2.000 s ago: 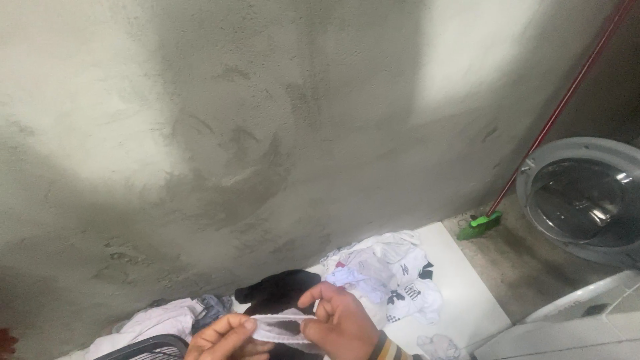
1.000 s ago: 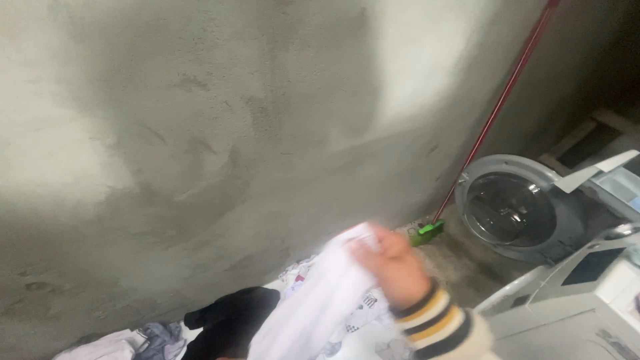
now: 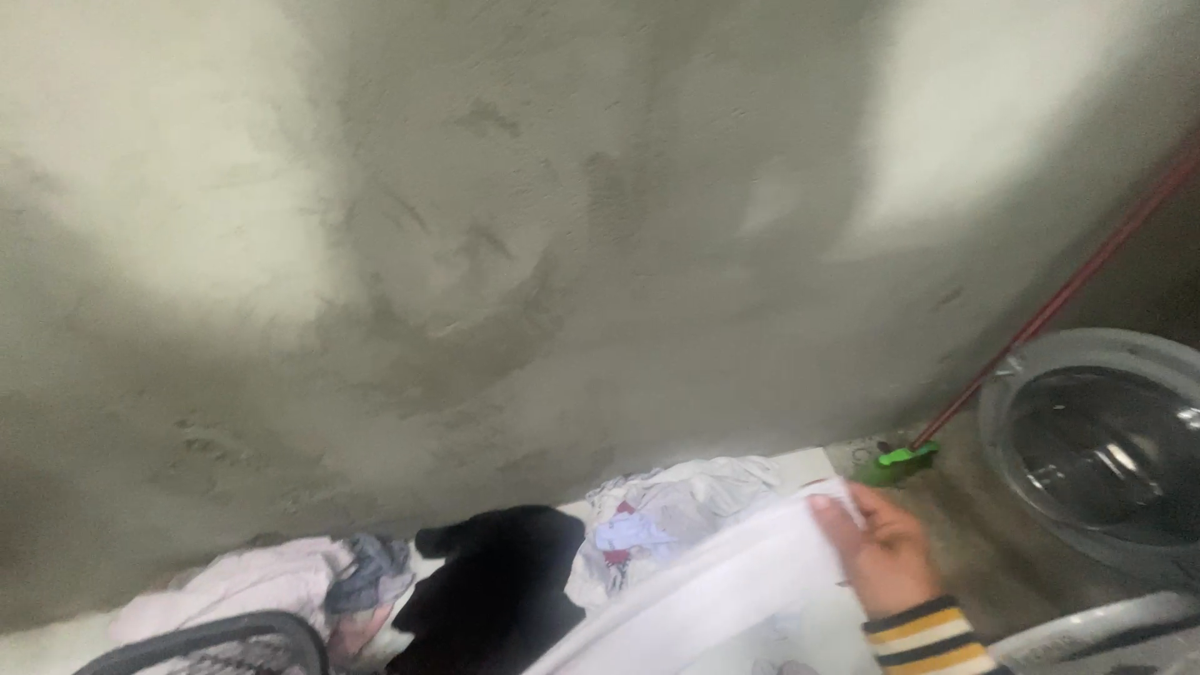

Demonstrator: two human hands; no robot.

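My right hand [image 3: 881, 544], in a yellow, black and white striped cuff, pinches the upper corner of a white cloth [image 3: 712, 595]. The cloth stretches down and left, slightly blurred, past the bottom edge. My left hand is out of view. Behind the cloth, printed white garments and a light blue piece [image 3: 633, 532] lie on a white surface [image 3: 811, 464]. A black garment [image 3: 506, 581] lies left of them. Farther left are a pale pink garment [image 3: 253, 581] and a grey-blue one [image 3: 370, 572].
A dark plastic basket rim [image 3: 225, 623] shows at the lower left. At right are an open round washing machine door [image 3: 1106, 441], part of a machine body [image 3: 1106, 623] and a green broom [image 3: 900, 461] with a red handle. A rough grey wall [image 3: 562, 262] rises behind.
Two seconds ago both hands held a narrow white piece of cloth. One second ago my right hand held the white cloth up; now it is stretched sideways and my left hand is out of view.
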